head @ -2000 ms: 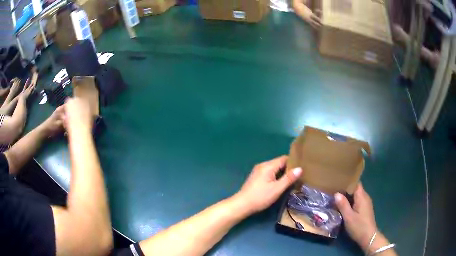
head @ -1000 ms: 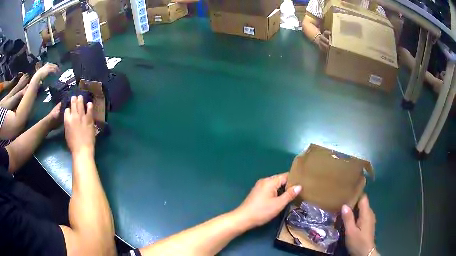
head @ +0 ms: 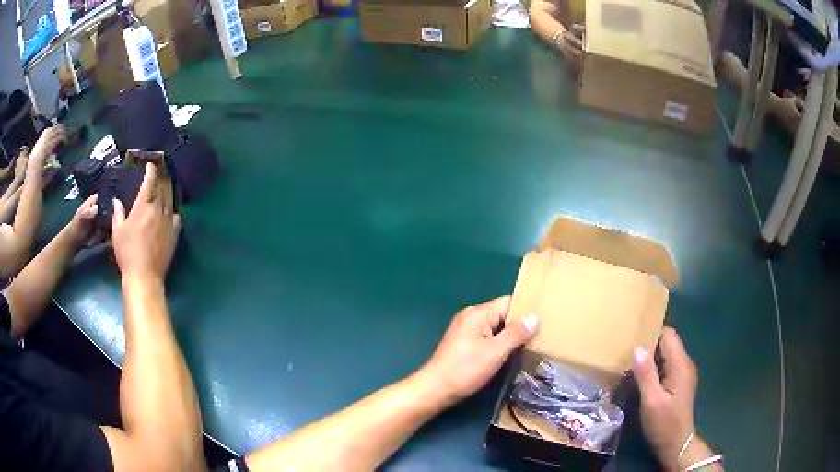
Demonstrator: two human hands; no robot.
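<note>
An open packing box [head: 553, 446], black outside and brown inside, lies on the green table at the lower right. Its brown lid [head: 589, 309] stands up, with the end flap bent at the top. A crinkled clear plastic bag [head: 564, 398] lies inside, with a dark cable and a small red and white spot showing. My left hand [head: 474, 348] holds the lid's left edge, thumb on the inner face. My right hand [head: 667, 387] holds the lid's right edge, thumb on the inner face.
At left, a neighbour's hands [head: 143, 230] work on another box beside stacked black boxes [head: 143, 120]. Large cartons [head: 645, 69] stand at the far side, one with a person's hand on it. Pale pipe legs [head: 799, 171] stand at right. The table [head: 368, 221] is dark green.
The lid's end flap has bent relative to the main panel, and the lid's inner face looks brighter. Both my hands stay on its sides. The neighbour's hands have shifted on their box.
</note>
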